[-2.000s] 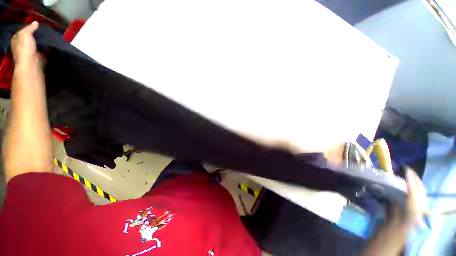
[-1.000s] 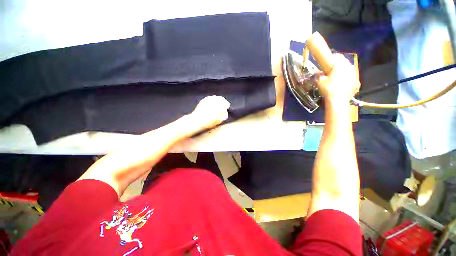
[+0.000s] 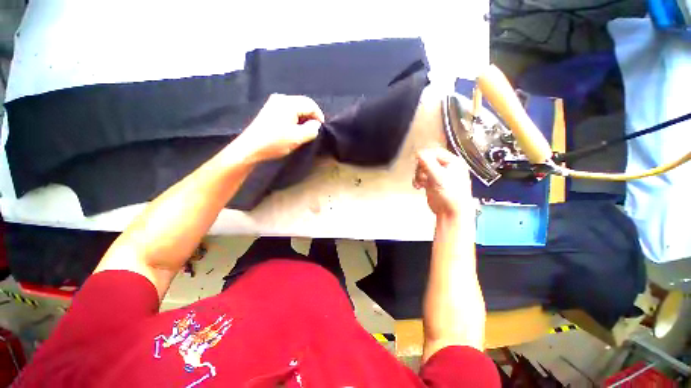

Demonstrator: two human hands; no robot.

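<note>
A dark navy-black garment panel (image 3: 174, 95) lies along the white cloth-covered table, with a long seam. My left hand (image 3: 286, 127) pinches the panel near its middle, and the cloth to its right is lifted and bunched. My right hand (image 3: 442, 178) is over the table between the panel and the iron. Its fingers are curled, and I cannot tell whether they hold anything. The steam iron (image 3: 489, 136), with a silver body and pale handle, rests on a dark blue pad (image 3: 523, 186) at the table's right side.
A light blue tray-like block (image 3: 511, 223) is at the table's front right edge. A dark cable and a yellowish hose (image 3: 606, 176) run right from the iron. Dark cloth (image 3: 515, 276) hangs below the table edge over a cardboard box (image 3: 454, 332). Light blue cloth (image 3: 659, 144) hangs at the far right.
My right hand has let go of the iron and moved left and down. My left hand has moved up and left, gripping the panel, whose right part is now lifted and bunched.
</note>
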